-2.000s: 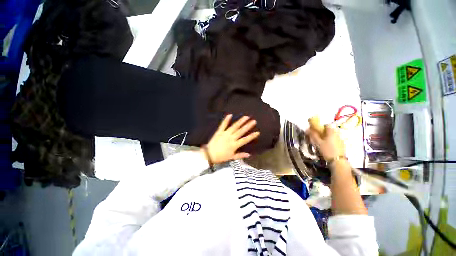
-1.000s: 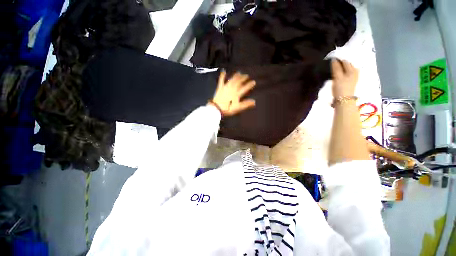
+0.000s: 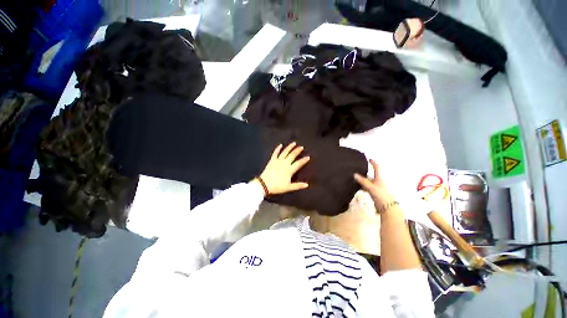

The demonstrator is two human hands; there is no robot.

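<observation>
A dark garment [image 3: 329, 177] is pulled over the right part of the black padded board [image 3: 186, 140]. My left hand [image 3: 286, 171] lies flat on it with fingers spread. My right hand [image 3: 375, 188] touches the garment's rounded right end, thumb and fingers apart. The steam iron [image 3: 438, 248] sits at the right table edge, its pale wooden handle pointing up and left; no hand is on it. A pile of dark garments [image 3: 373, 93] with white loops [image 3: 308, 68] lies beyond the board.
Plaid garments [image 3: 74, 168] are heaped at the left. Snips with red and yellow handles [image 3: 431, 185] lie beside the striped metal iron rest [image 3: 468, 202]. Hoses and cables [image 3: 516, 264] run right. A spare padded board [image 3: 460, 37] is at the far side. Blue bins [image 3: 68, 22] stand at far left.
My right hand has let go of the iron and then come down from the garment's raised far corner to its right end. The garment's end is now rounded over the board. The view takes in more of the far side.
</observation>
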